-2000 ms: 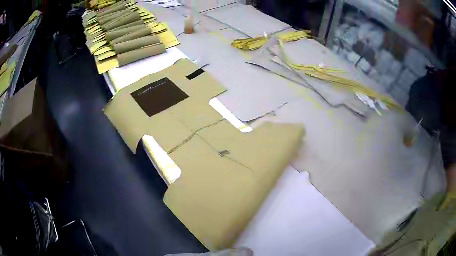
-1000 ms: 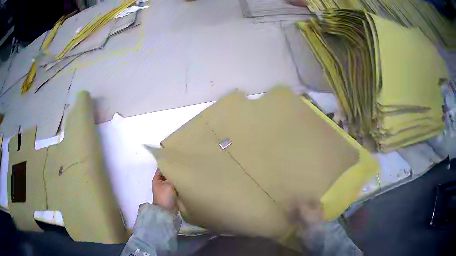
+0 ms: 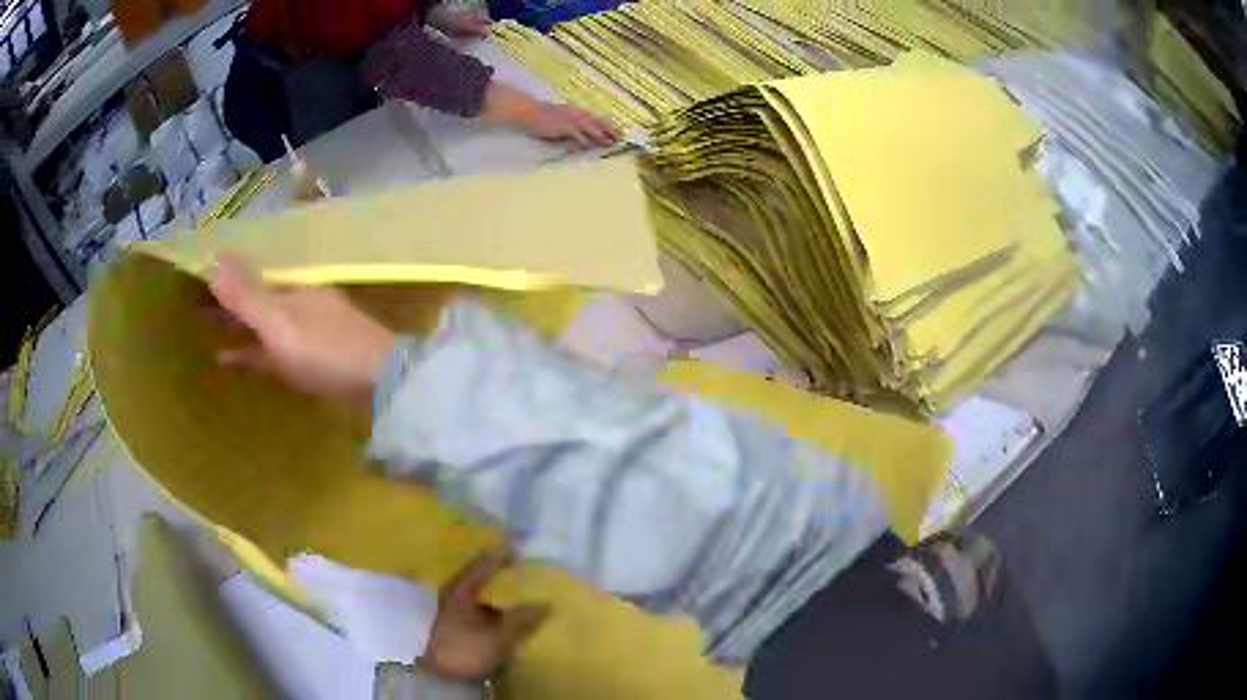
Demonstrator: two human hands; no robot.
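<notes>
A large panel (image 3: 308, 451), khaki on one side and yellow on the other, is lifted and curled over in front of me, with its yellow inner face showing. My right hand (image 3: 301, 328), slightly blurred, reaches across to the left and grips the panel near its upper left edge. My right sleeve covers the middle of the panel. My left hand (image 3: 479, 626) is low in the picture, below my right forearm, with bent fingers holding the panel's yellow face. A second khaki panel (image 3: 178, 615) lies at the lower left, partly cut off.
A thick fanned panel stack (image 3: 916, 178) stands on the table at the right, beside grey layered sheets (image 3: 1115, 178). Rows of yellow-edged pieces (image 3: 643, 55) lie behind it. Across the table, a person's hand (image 3: 568, 123) rests near the stack. A dark aisle runs at the right.
The panel, earlier khaki side up between both hands, is now raised and curled, showing yellow. My right hand has moved up and left across it. The view has turned right.
</notes>
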